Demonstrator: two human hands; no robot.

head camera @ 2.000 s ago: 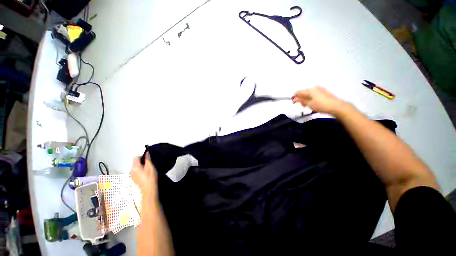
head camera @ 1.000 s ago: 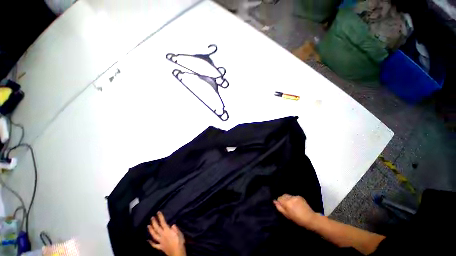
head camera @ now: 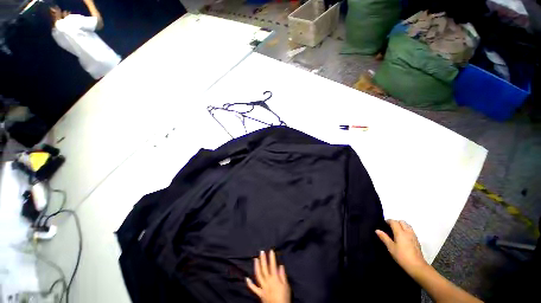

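Observation:
A black garment (head camera: 279, 201) lies spread on the white table, with wrinkled, slightly shiny fabric on top and a small white label near its upper edge. My left hand (head camera: 270, 280) rests on the fabric at the bottom middle, fingers spread. My right hand (head camera: 404, 241) is at the garment's right edge, thumb apart from the fingers; whether it pinches fabric is unclear. Black hangers (head camera: 261, 106) lie at the garment's far edge, partly covered by it.
Small snips (head camera: 354, 127) lie on the white table (head camera: 433, 154) at right. Cords (head camera: 76, 248) and devices are at the left edge. A person (head camera: 86, 41) in white is at the far left. Green sacks (head camera: 409, 74) and a blue bin (head camera: 491, 92) stand on the floor beyond.
The hanger held by my right hand earlier was let go onto the table. The garment has since shifted and now partly covers the hangers. My hands have moved rightward in view.

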